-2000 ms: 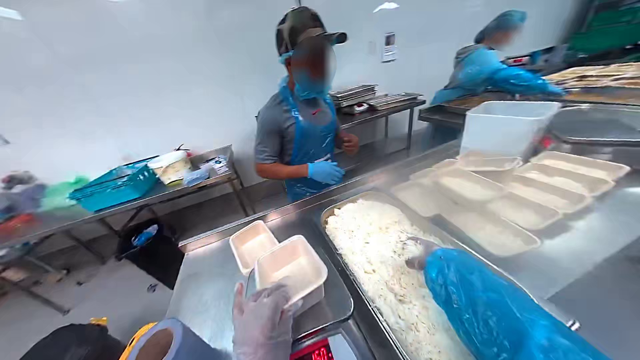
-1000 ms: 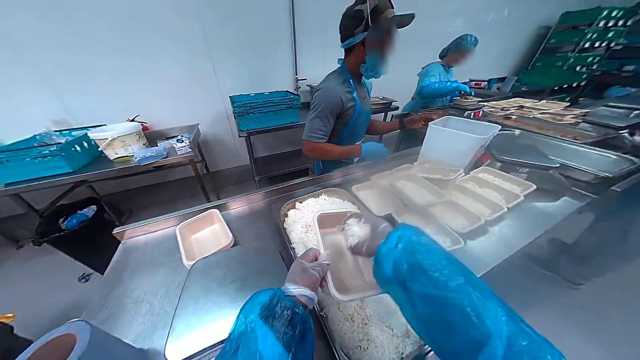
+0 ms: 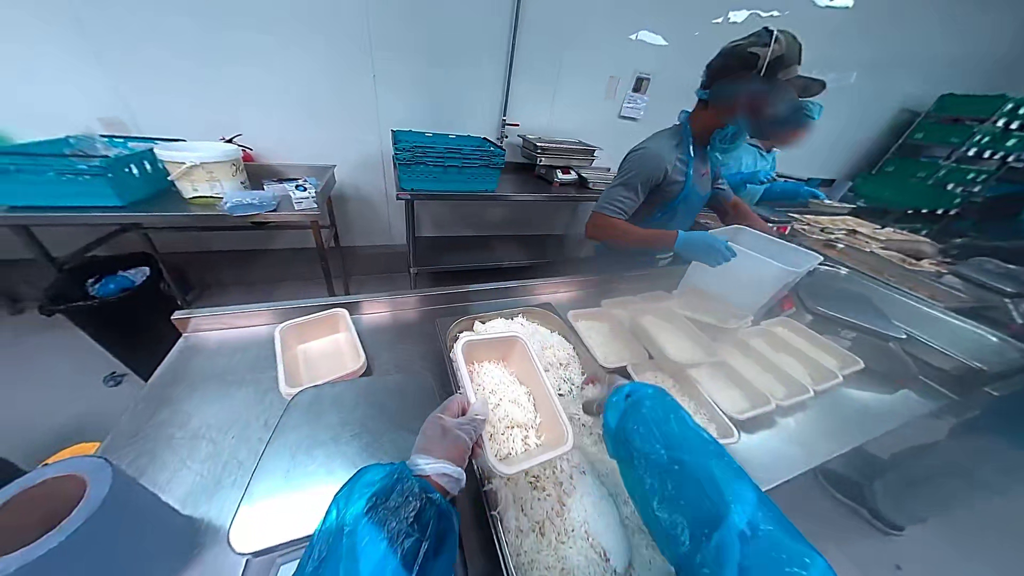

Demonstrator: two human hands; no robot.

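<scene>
My left hand (image 3: 450, 438), in a clear glove with a blue sleeve, grips the left edge of a beige rectangular food tray (image 3: 552, 424) that is tilted over the rice. A mound of white rice (image 3: 502, 408) lies in that tray. Beneath it stands a long metal pan (image 3: 524, 314) of loose rice (image 3: 560, 512). At the pan's right side is my right hand (image 3: 596, 396), mostly hidden behind its blue sleeve; what its fingers do cannot be seen. Several rice-filled trays (image 3: 676, 340) stand to the right on the steel table.
Stacked beige trays (image 3: 320, 348) stand left, behind the scale's steel platform (image 3: 336, 448). A blue paper roll (image 3: 88, 520) is at the lower left. Across the table a co-worker's gloved hand (image 3: 704, 248) holds a white plastic tub (image 3: 740, 276). Blue crates (image 3: 448, 164) stand on a rear table.
The held tray, with little in it a second ago, now has a mound of rice. My right hand has moved off the tray to its right. The co-worker's hand has come to the tub.
</scene>
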